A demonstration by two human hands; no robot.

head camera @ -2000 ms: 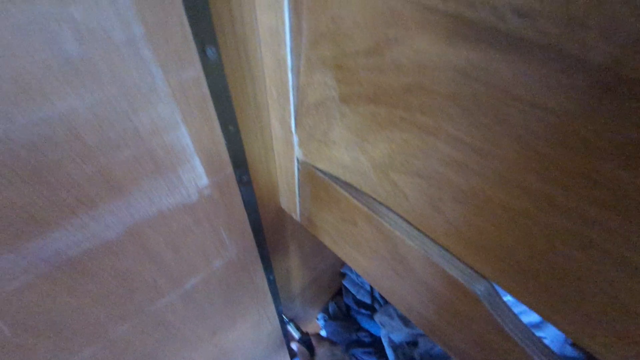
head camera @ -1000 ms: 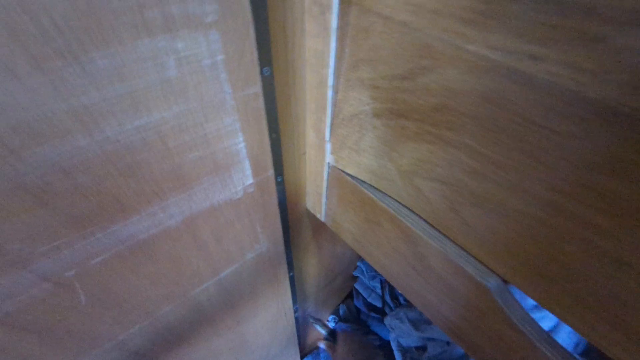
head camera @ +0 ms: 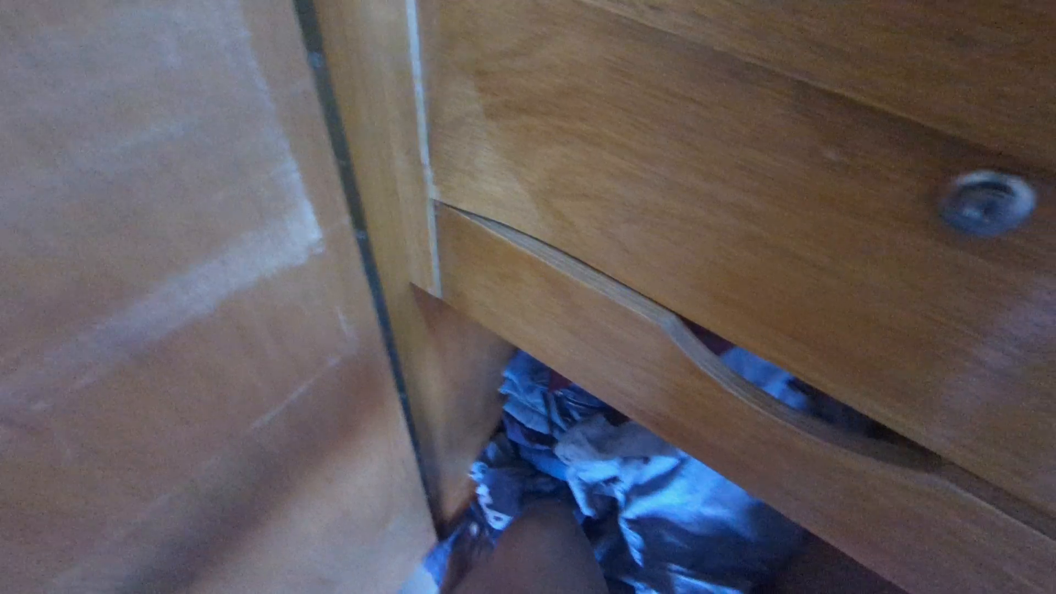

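Neither hand can be made out in the head view. A bare limb (head camera: 536, 553), blurred and dark, rises from the bottom edge against crumpled clothes (head camera: 685, 503); whether it is an arm or a knee, I cannot tell. The clothes, blue, grey and dark, lie in the open space below a wooden drawer front (head camera: 561, 313) with a curved cut-out along its top edge. More fabric (head camera: 767, 379) shows through that cut-out.
A wooden door (head camera: 165, 371) with pale scuff marks stands at the left, joined by a long metal hinge (head camera: 363, 239) to the cabinet's side frame. Above the cut-out front is a wide wooden panel (head camera: 660, 190) with a round metal fitting (head camera: 987, 202), perhaps a lock or knob.
The view has shifted, bringing the round fitting and more of the clothes into sight. A small shiny item seen low by the hinge one second ago no longer shows.
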